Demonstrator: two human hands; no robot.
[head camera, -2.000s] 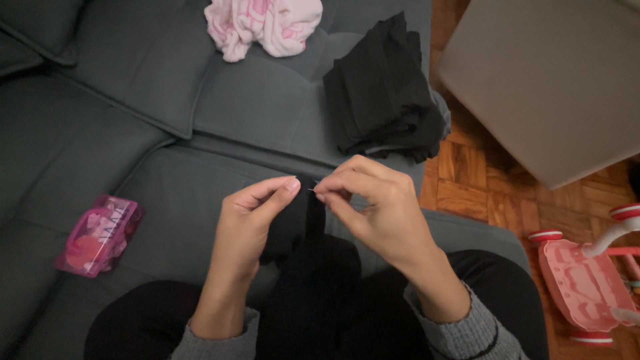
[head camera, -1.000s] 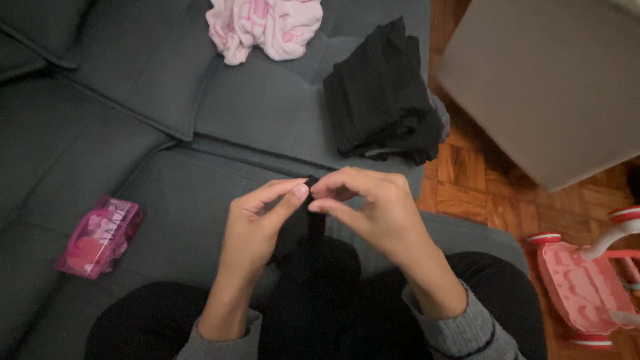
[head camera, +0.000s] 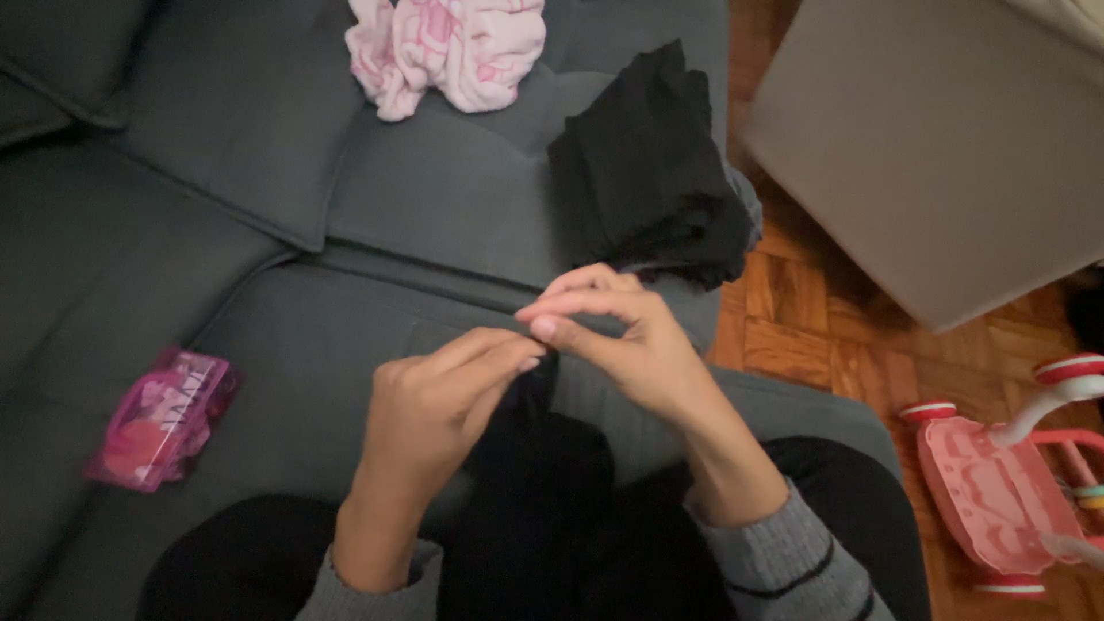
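Observation:
My left hand (head camera: 440, 397) and my right hand (head camera: 625, 336) meet fingertip to fingertip over my lap, in front of the sofa seat. Thumb and fingers of the left are pinched on the edge of a black cloth (head camera: 539, 379) that hangs down toward my lap; the right thumb and index finger are pinched together just above it. Whether the right fingertips hold something small cannot be told. Beyond the right hand a stack of folded black clothes (head camera: 647, 164) lies on the sofa.
Pink patterned fabric (head camera: 466, 52) lies on the dark grey sofa (head camera: 431, 224). A pink transparent case (head camera: 164, 423) lies at the left. To the right are a grey box-shaped piece of furniture (head camera: 931, 155) and a pink wheeled toy (head camera: 992, 492) on the parquet floor.
My left hand has turned so its back faces up more, with the fingers pointing right. The right fingertips have come over the left ones; two seconds ago a small gap lay between the hands.

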